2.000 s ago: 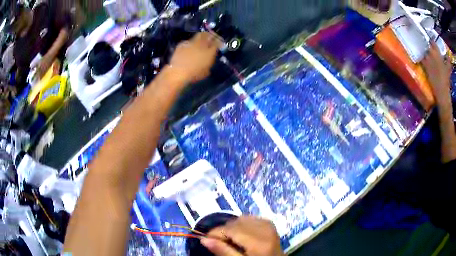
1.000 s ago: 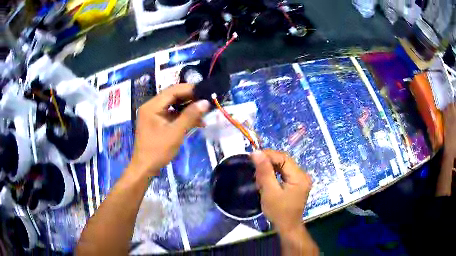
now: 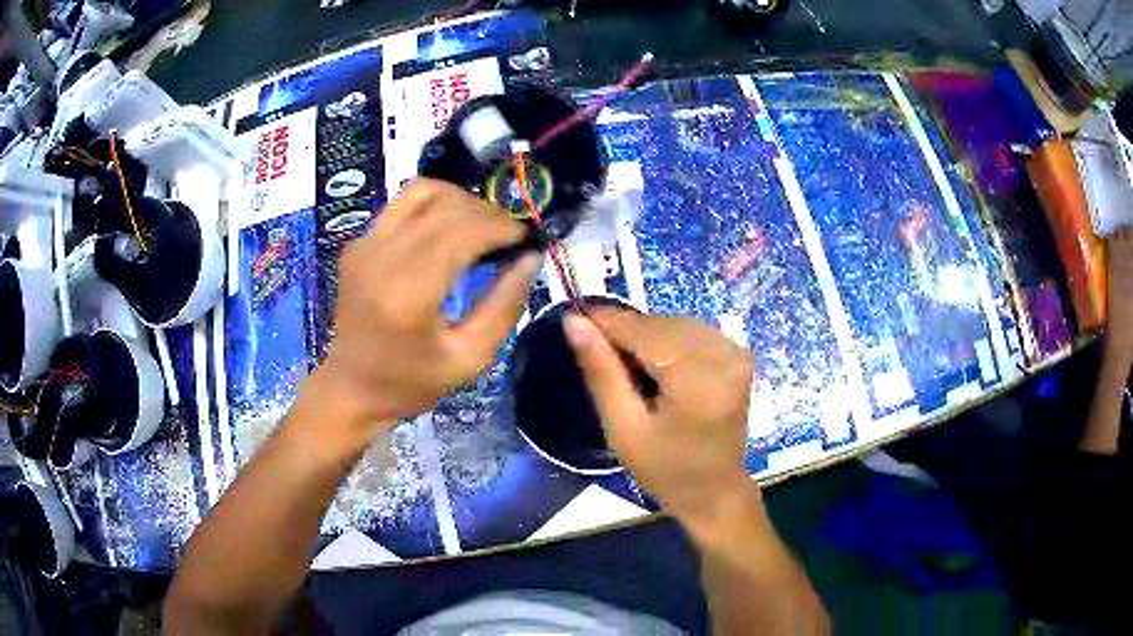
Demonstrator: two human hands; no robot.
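Observation:
My left hand [image 3: 429,298] grips the lower edge of a black round module [image 3: 572,149]. The module's face shows a silver-white can [image 3: 485,129], a yellow ring and a thin red lead. My right hand [image 3: 665,404] pinches orange and black wire leads [image 3: 538,211] that run up over the module's face. Below the module, a white housing [image 3: 609,224] lies on the sheeting with its black cup [image 3: 559,391] facing up, partly hidden by my right hand.
Waiting housings [image 3: 155,261] with coloured wires crowd the left. Blue printed sheeting [image 3: 708,162] covers the bench. A dark strip lies beyond it. An orange box [image 3: 1071,236] and another person's arm [image 3: 1114,360] are at the right. The bench edge curves in front of me.
My left hand first reached to the far strip, then brought the black module back above the housing. The module now shows its face. The view has shifted. My right hand still pinches the leads.

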